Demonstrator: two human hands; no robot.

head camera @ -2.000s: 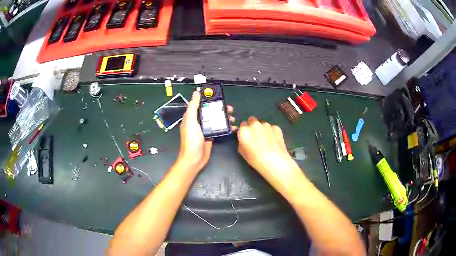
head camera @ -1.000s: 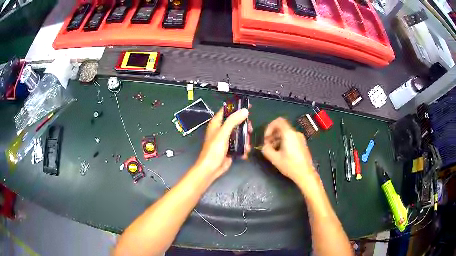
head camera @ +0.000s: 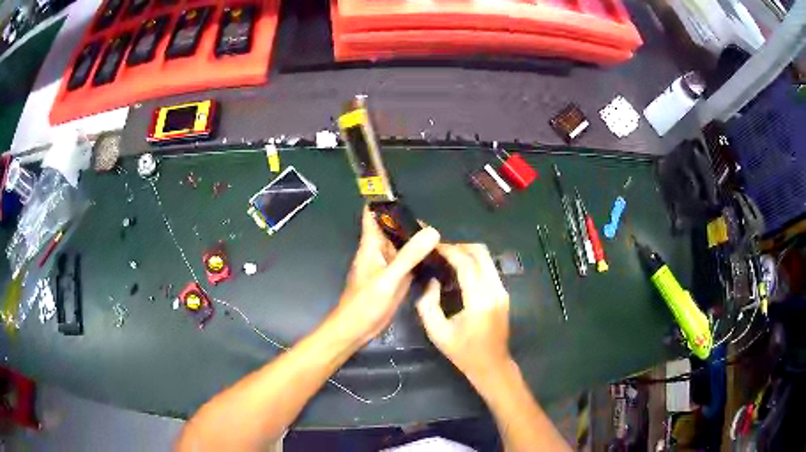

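Observation:
A flip phone is open in my two bare hands. Its yellow-framed upper half points up and away from me, with a dark window in it. Its black lower half lies between my hands, partly covered by my fingers. My left hand grips it from the left, with the thumb across it. My right hand holds its near end from the right. The fingertips of my right hand are blurred and partly hidden.
A loose LCD screen, two red modules, a thin wire and a black housing lie left. A red block, tweezers, screwdrivers, a blue pry tool and a lime-green electric screwdriver lie right. Foam trays stand behind.
The phone was upright in my left hand with its screen half not seen open; now it is open, yellow frame outward. My right hand has moved in from the side and taken hold of it.

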